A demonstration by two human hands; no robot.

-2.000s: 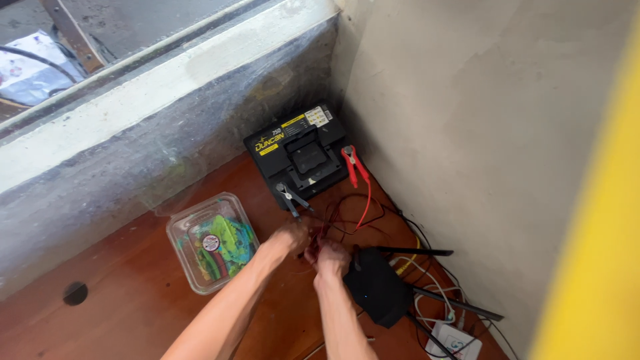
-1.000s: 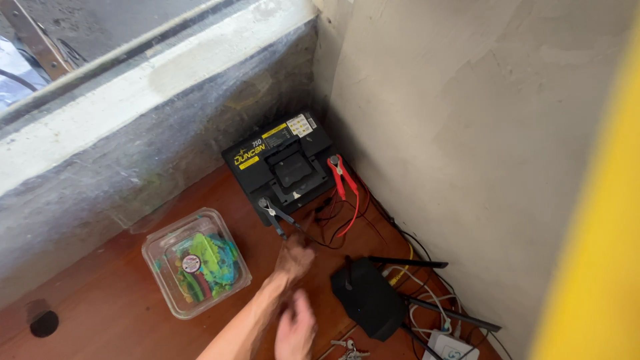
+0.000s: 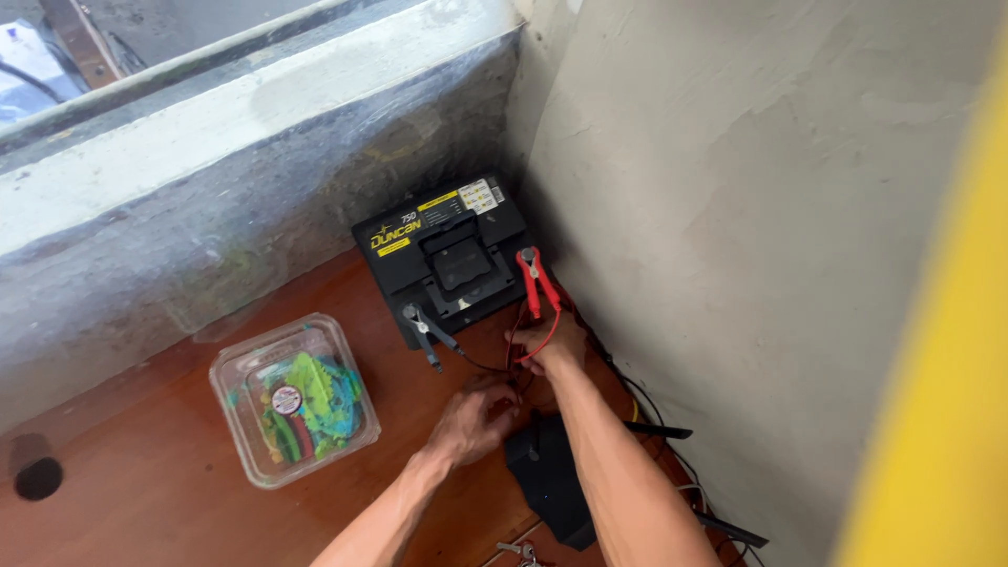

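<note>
A black Duncan car battery [image 3: 453, 260] stands in the corner on a reddish-brown wooden surface [image 3: 157, 465]. A red clamp [image 3: 538, 279] grips its right terminal and a black clamp [image 3: 429, 335] its left one. Thin red and black cables [image 3: 512, 350] run down from both. My right hand [image 3: 555, 344] is at these cables just below the red clamp, fingers partly hidden. Lower left of it, my left hand [image 3: 476, 419] is curled beside the cables; whether it pinches one cannot be told. A black router-like box [image 3: 547, 472] with antennas lies partly under my right forearm.
Left of my hands sits a clear plastic container [image 3: 295, 402] with green and blue contents. Keys [image 3: 520, 550] lie at the bottom edge. Several cables [image 3: 650, 402] run along the grey wall [image 3: 748, 197] at right. A round hole [image 3: 38, 478] is at far left; a blurred yellow bar [image 3: 929, 331] crosses the right side.
My right hand has moved up from below the left hand to the cables under the red clamp. Two seconds ago both hands were together left of the black box.
</note>
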